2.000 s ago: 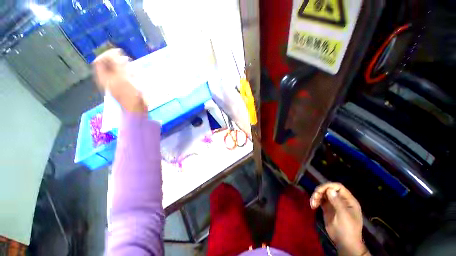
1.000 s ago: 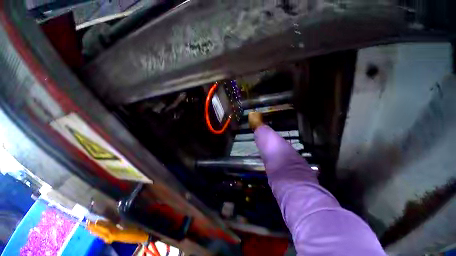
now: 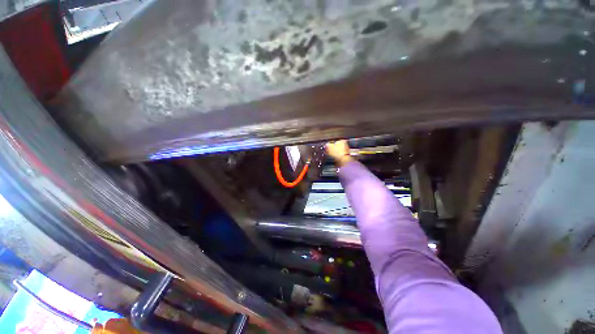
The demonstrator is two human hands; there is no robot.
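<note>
My right arm in a lilac sleeve reaches from the bottom right deep into the machine. My right hand (image 3: pixel 338 151) is small and blurred beside the mould area (image 3: pixel 318 155), just under the edge of the large grey beam. Its fingers are partly hidden, and I cannot tell whether it holds anything. An orange-red hose loop (image 3: pixel 290 185) hangs left of the hand. I cannot make out my left hand.
A worn grey beam (image 3: pixel 215 85) crosses above the arm. A shiny tie bar (image 3: pixel 306 228) runs below the hand. The door's black handle (image 3: pixel 151 300) is at lower left, with a light blue tote (image 3: pixel 45 297) beyond. A pale panel (image 3: pixel 548 215) stands at right.
My right hand has gone from beside the door to inside the machine. My head has moved closer in, and the beam now fills more of the view. My left hand has left the table area.
</note>
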